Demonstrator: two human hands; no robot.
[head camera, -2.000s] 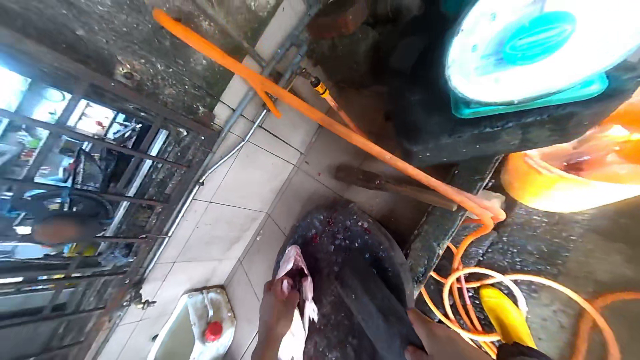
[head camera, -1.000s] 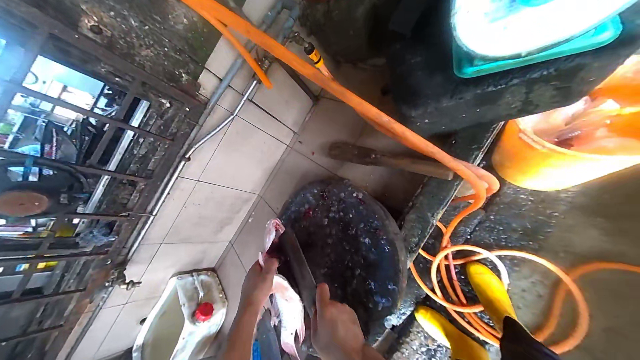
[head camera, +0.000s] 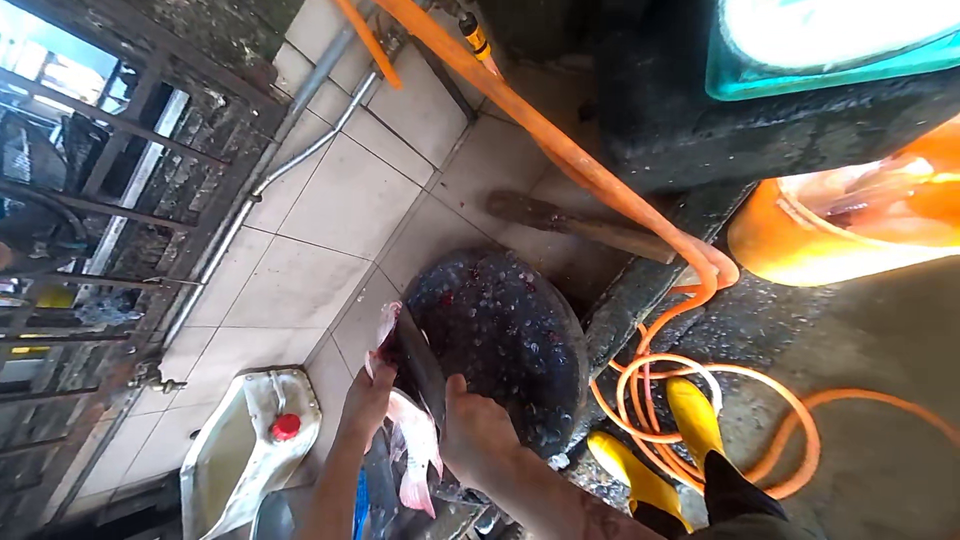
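Observation:
My left hand grips a pale pink fish near its head, at the left edge of a round dark chopping block. The fish's tail hangs toward the bottom of the view. Closed around the handle end of a broad dark blade, probably a cleaver, is my right hand. The blade lies against the fish's opened, reddish head end. Wet scales and small red bits cover the block. My fingers hide part of the fish and the handle.
An orange hose crosses above the block and coils by yellow boots. A wooden club-like piece lies beyond the block. At right are an orange bucket and a teal-edged scale; at lower left, a cut plastic container with a red cap.
Two seconds ago the blade lay over the block, apart from the fish; now it is against the fish at the block's left edge. Both hands have come close together.

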